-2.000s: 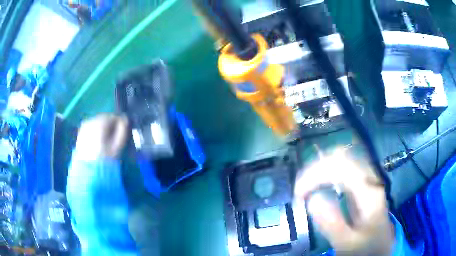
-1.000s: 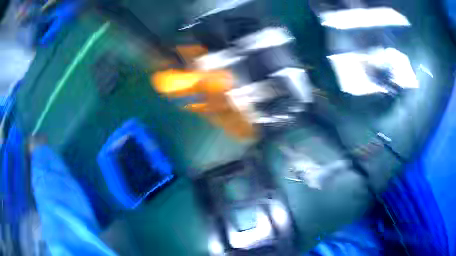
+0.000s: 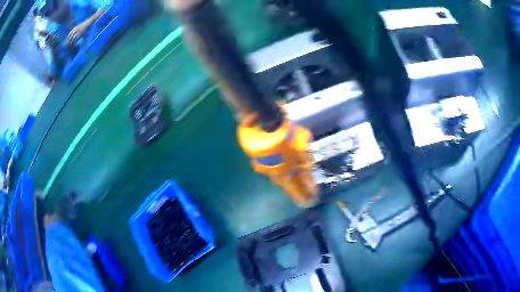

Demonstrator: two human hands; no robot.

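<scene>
The black fixture [image 3: 248,259] lies at the bottom centre, cut off by the lower edge; I cannot tell whether a part sits in it. The orange electric screwdriver [image 3: 276,149] hangs nose-down just above its far side, held by neither of my hands. A dark plastic housing [image 3: 147,117] lies alone on the green bench at the upper left. My left hand [image 3: 52,215] is small and blurred at the far left, beside a dark shape; its grip cannot be made out. My right hand is out of the picture.
A blue bin [image 3: 206,232] of dark screws stands left of the fixture. A metal blow gun [image 3: 373,232] lies to its right. Two white-and-black devices [image 3: 350,151] [image 3: 422,122] stand behind. A blue tote [image 3: 496,222] is at right. A person's arms [image 3: 82,25] show at top left.
The housing that was near my left hand now lies on the bench away from it. My left hand has moved towards the left edge. My right hand has left the fixture and the picture.
</scene>
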